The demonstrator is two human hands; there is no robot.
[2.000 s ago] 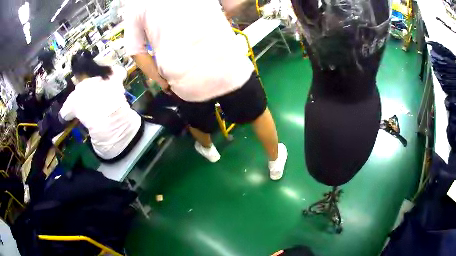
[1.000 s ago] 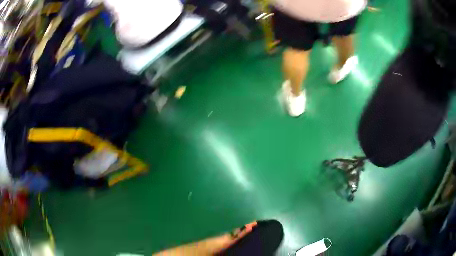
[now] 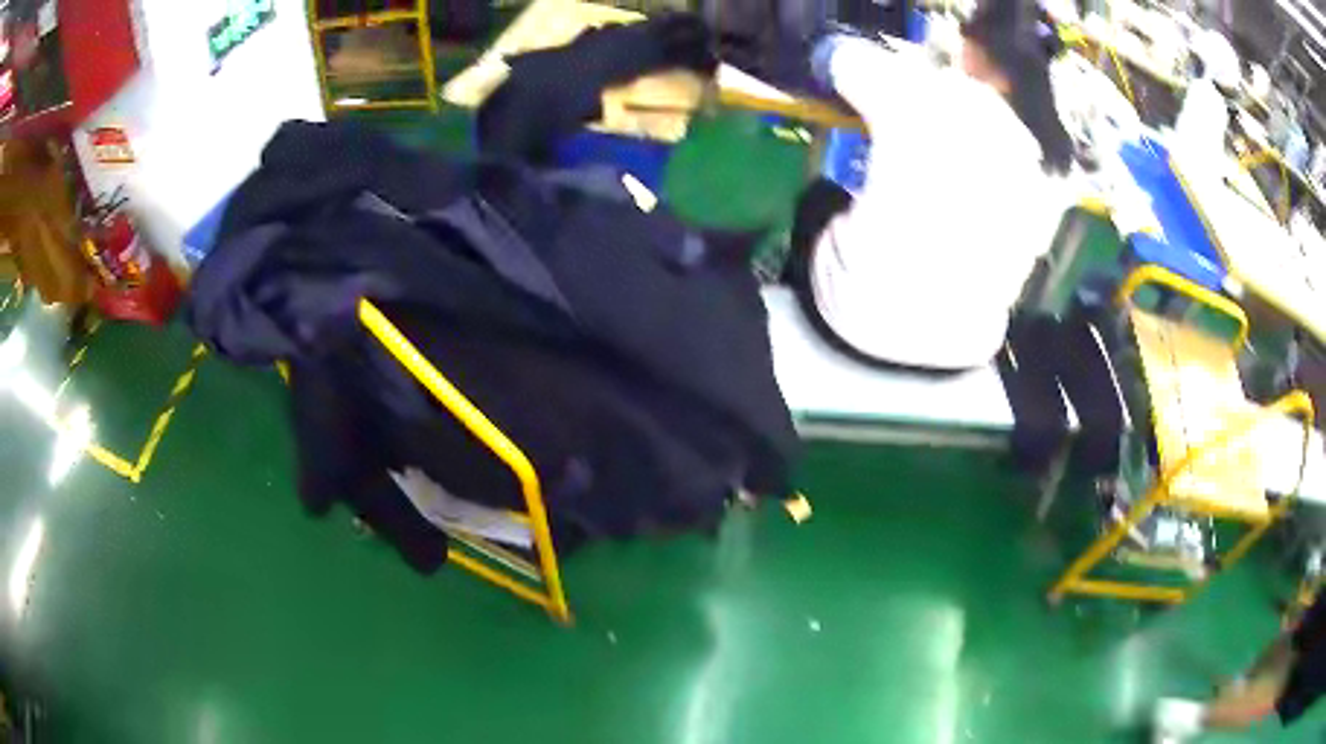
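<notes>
A big floppy heap of dark navy to black garment pieces (image 3: 582, 320) lies over a yellow-handled trolley (image 3: 454, 400) in front of me, left of centre. Cloth hangs down its sides and hides most of the deck. A pale sheet or board shows low inside the yellow frame. Neither of my hands is in the picture.
A person in a white top sits on a white bench (image 3: 887, 393) just right of the heap. Another yellow trolley (image 3: 1192, 422) stands at right. A fire extinguisher (image 3: 124, 259) stands at the left wall. Part of another person's leg shows at the lower right edge.
The view has swung left and closer to the dark heap, which now sits near the centre. The dress form has left the picture. The hand or arm at the bottom edge is gone.
</notes>
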